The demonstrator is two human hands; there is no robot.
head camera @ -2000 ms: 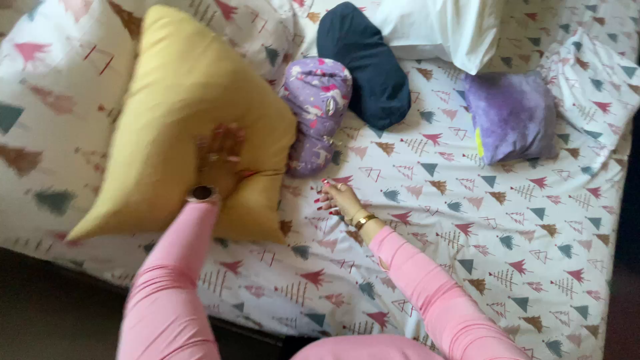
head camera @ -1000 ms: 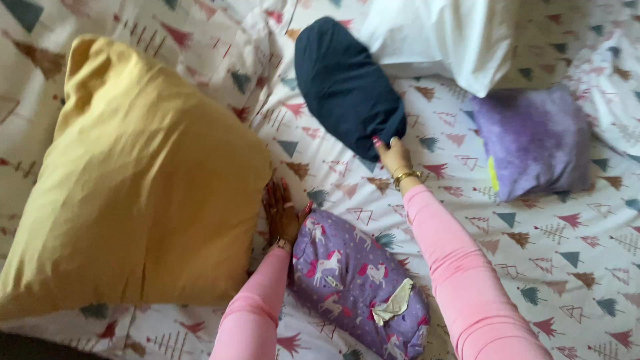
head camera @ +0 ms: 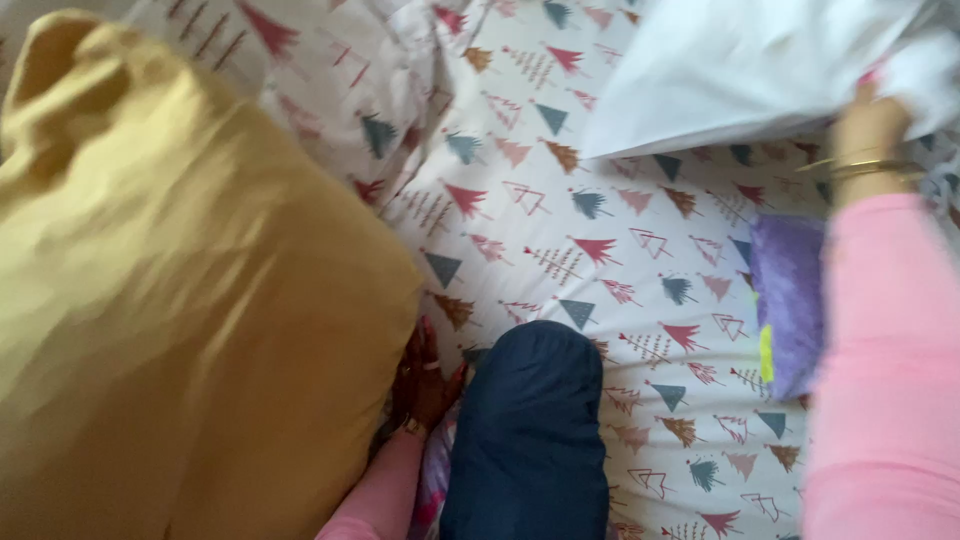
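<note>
My left hand (head camera: 426,382) lies on the printed bedsheet (head camera: 555,225), between the yellow pillow (head camera: 195,300) and the dark blue oblong cushion (head camera: 532,435), fingers apart. A purple unicorn-print cushion (head camera: 437,469) shows only as a sliver beside my left forearm, mostly hidden by the dark blue one. At the upper right my right hand (head camera: 870,124), blurred, grips the near edge of a white pillow (head camera: 720,67). Just left of my right forearm is a purple plush cushion (head camera: 787,307) with a yellow tag, partly covered by the sleeve.
The yellow pillow fills most of the left side. Bunched printed fabric (head camera: 322,82) lies behind it at the upper left, and more cloth shows at the right edge behind my right wrist.
My right hand has let go of the dark blue cushion and moved to the white pillow. The dark blue cushion, farther back before, now lies over the unicorn cushion near me.
</note>
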